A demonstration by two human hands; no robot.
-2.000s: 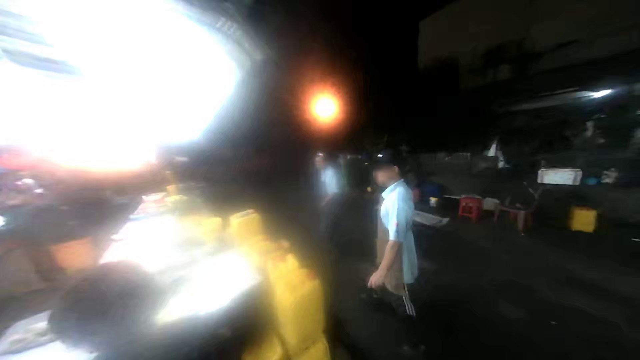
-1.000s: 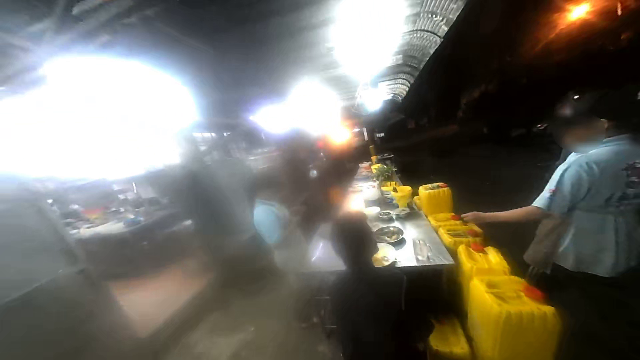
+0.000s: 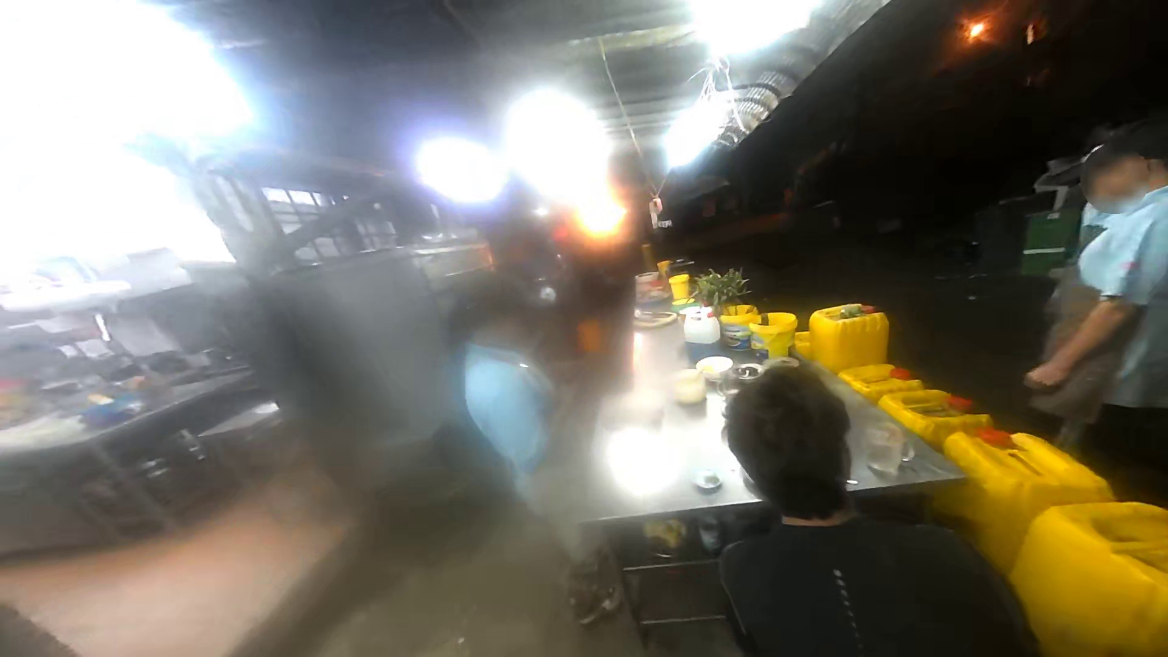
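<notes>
Neither my left hand nor my right hand shows in the head view. A steel table (image 3: pixel 547 497) stands just right of the middle, with a white bowl (image 3: pixel 714 367), a small metal dish (image 3: pixel 707 480) and a clear plastic jug (image 3: pixel 883 449) on it. Farther back on it are a white jug with a red cap (image 3: pixel 702 330), yellow buckets (image 3: pixel 774 334) and a leafy green plant (image 3: pixel 722 286). Glare and haze blur much of the left side.
A person in a black shirt (image 3: pixel 867 593) is at the table's near edge. Yellow jerrycans (image 3: pixel 1027 470) line its right side. Another person in a light blue shirt (image 3: pixel 1127 265) stands at far right. At left runs a cluttered counter (image 3: pixel 137 420); a blurred blue-clad person (image 3: pixel 505 401) is beyond the table's left edge.
The view has swung far left since the oldest frame and now takes in the table and the left counter. The arm that the blue-shirted person held out over the jerrycans is lowered.
</notes>
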